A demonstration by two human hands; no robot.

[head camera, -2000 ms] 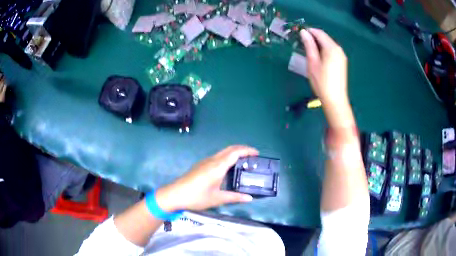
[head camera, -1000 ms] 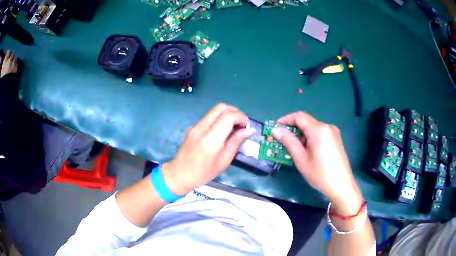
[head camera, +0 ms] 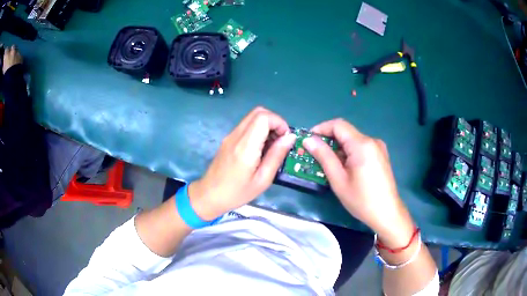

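A green circuit board (head camera: 304, 165) lies over the open side of a black housing (head camera: 300, 184) near the mat's front edge. My right hand (head camera: 359, 173) holds the board, with thumb and finger at its upper and right side. My left hand (head camera: 245, 159) is at the board's upper left, its thumb and fingertips pinched together near the edge. What the left fingertips pinch is hidden. The housing's left side is mostly behind my left hand.
Two black speaker halves (head camera: 199, 58) stand at upper left, beside loose green boards (head camera: 237, 37). Black pliers (head camera: 420, 87), a yellow-ended tool (head camera: 393, 67) and a grey plate (head camera: 372, 18) lie upper right. Board-and-housing units (head camera: 459, 156) stand in rows at right. A person's hand (head camera: 11, 56) shows far left.
My right hand came back from the far pile with a board. The board has since moved left over the housing, and my left hand has shifted from the housing's side to its upper left.
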